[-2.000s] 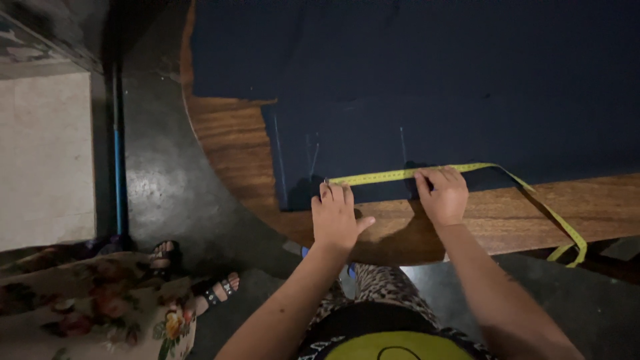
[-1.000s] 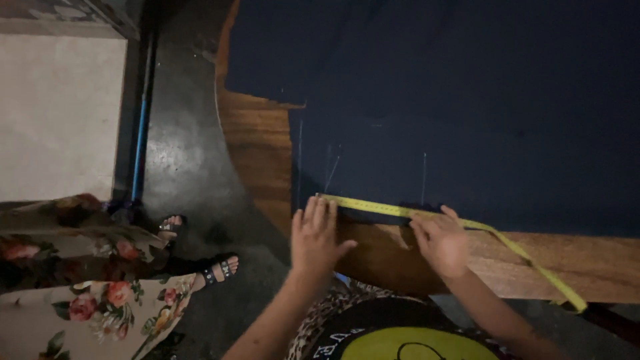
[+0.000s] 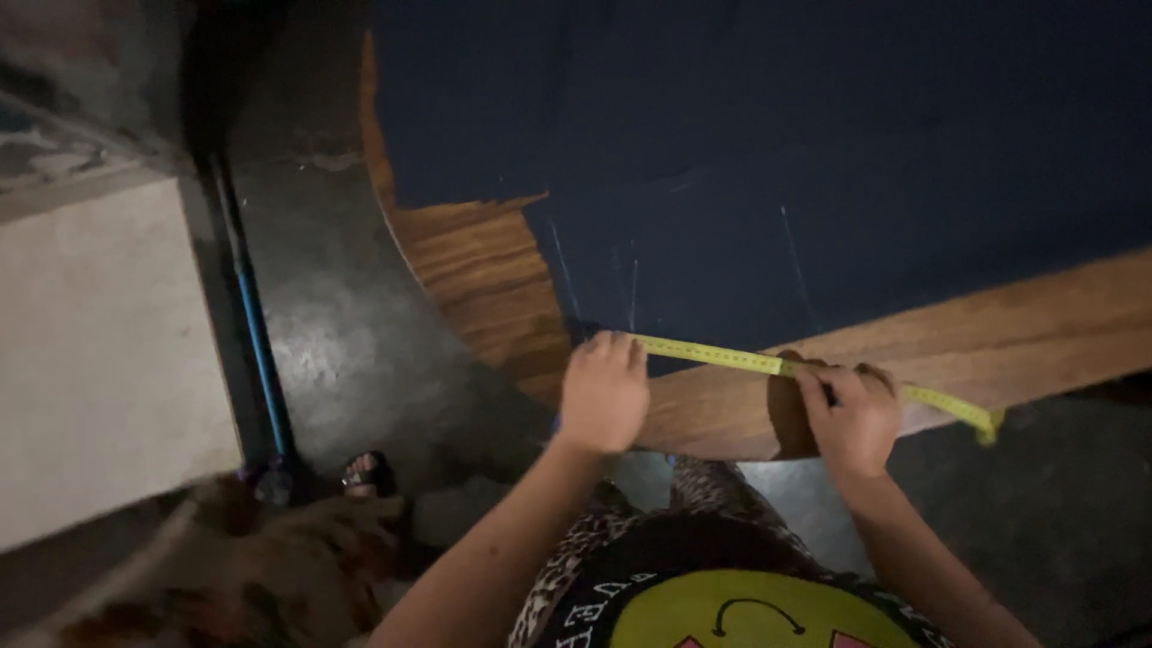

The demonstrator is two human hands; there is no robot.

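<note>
A yellow tape measure [image 3: 706, 353] stretches between my two hands, near the lower edge of a dark blue cloth [image 3: 720, 162]. My left hand [image 3: 605, 391] presses the tape's left part at the cloth's lower left corner. My right hand [image 3: 850, 414] pinches the tape over the bare wooden rim, with a small dark object, too unclear to name, by its fingers. Past that hand the tape's loose end hangs at the table edge. Several thin chalk lines mark the cloth above the tape.
The cloth lies on a wooden table [image 3: 477, 279] with a curved left edge. At left are a pale panel [image 3: 99, 360] and a blue pole [image 3: 261, 360] low over the floor. Another person's floral garment [image 3: 243, 576] and sandalled foot [image 3: 364, 472] are at lower left.
The tape now slants off the cloth onto the bare wood at its right part, where it lay along the cloth's edge before. My right hand has moved with it, toward the table edge.
</note>
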